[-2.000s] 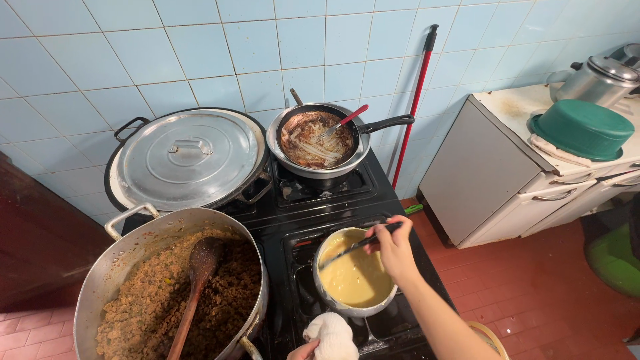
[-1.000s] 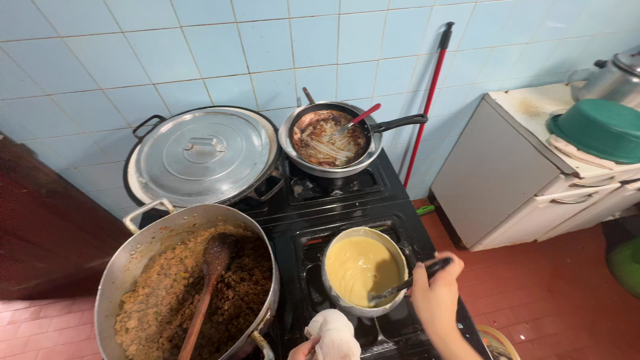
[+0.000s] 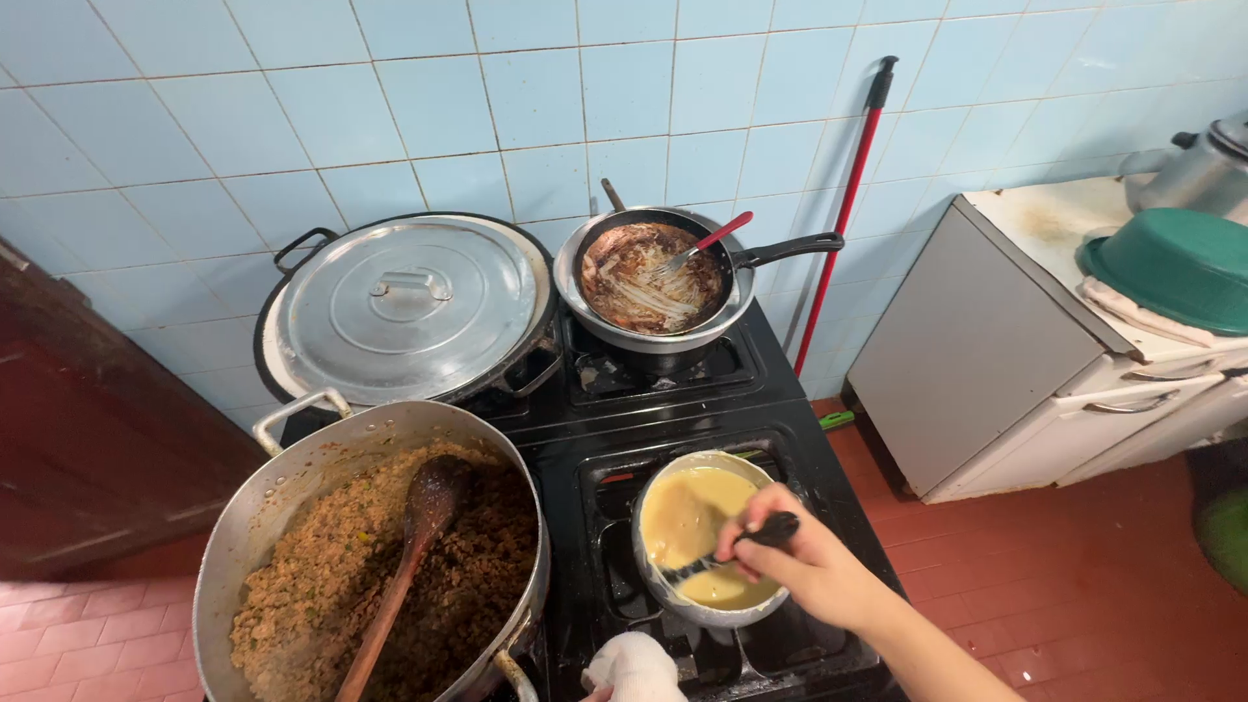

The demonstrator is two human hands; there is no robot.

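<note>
My right hand (image 3: 785, 556) grips a black-handled utensil (image 3: 697, 564) whose lower end dips into pale yellow liquid (image 3: 697, 502) in a small metal pot (image 3: 645, 575) on the front right burner. At the bottom edge, part of my left hand (image 3: 599, 694) shows against a white cloth (image 3: 634, 668) just below that pot; the cloth hides what the fingers hold. To the left, a large aluminium pot (image 3: 216, 546) contains a browned, crumbly ground food (image 3: 312, 556), with a wooden spoon (image 3: 421, 526) leaning in it.
A lidded wide pot (image 3: 322, 331) sits at the stove's back left. Behind the small pot, a frying pan (image 3: 624, 263) with a red-handled fork (image 3: 707, 242) rests on a metal pan. A red pole (image 3: 846, 214) leans on the wall, near a white cabinet (image 3: 975, 361) bearing a green basin (image 3: 1170, 263).
My right hand and the utensil have moved about over the small pot, the utensil's end staying in the yellow liquid. The cloth stays beside the pot. The view has shifted slightly.
</note>
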